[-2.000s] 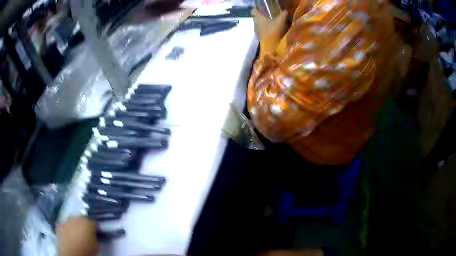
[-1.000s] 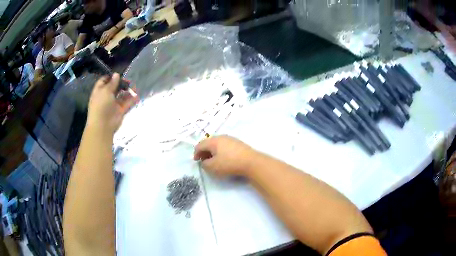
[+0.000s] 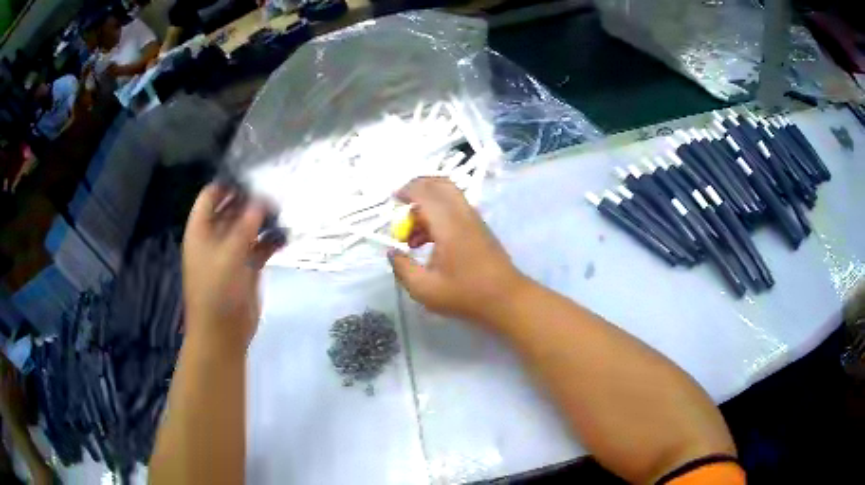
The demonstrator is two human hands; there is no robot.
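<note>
My left hand [image 3: 226, 251] is raised at the left of the clear bag, its fingers around a dark, blurred piece that looks like a black tube [image 3: 270, 230]. My right hand [image 3: 450, 248] is at the front edge of the bag, closed around the screwdriver, of which only the yellow part [image 3: 403, 225] shows. A white strip lies by its fingertips; I cannot tell if it is held. White strips [image 3: 356, 175] lie in a loose heap on the bag. Small screws [image 3: 363, 347] lie in a round pile below my hands.
Black pieces with white ends [image 3: 707, 199] lie in a row at the right. A heap of black tubes [image 3: 104, 379] is at the left by boxes [image 3: 100, 180]. The clear bag [image 3: 379, 57] stands behind. People [image 3: 119, 47] are at the far left.
The view has shifted slightly. My left hand has come lower and closer to my right hand. The yellow screwdriver part now shows at my right hand.
</note>
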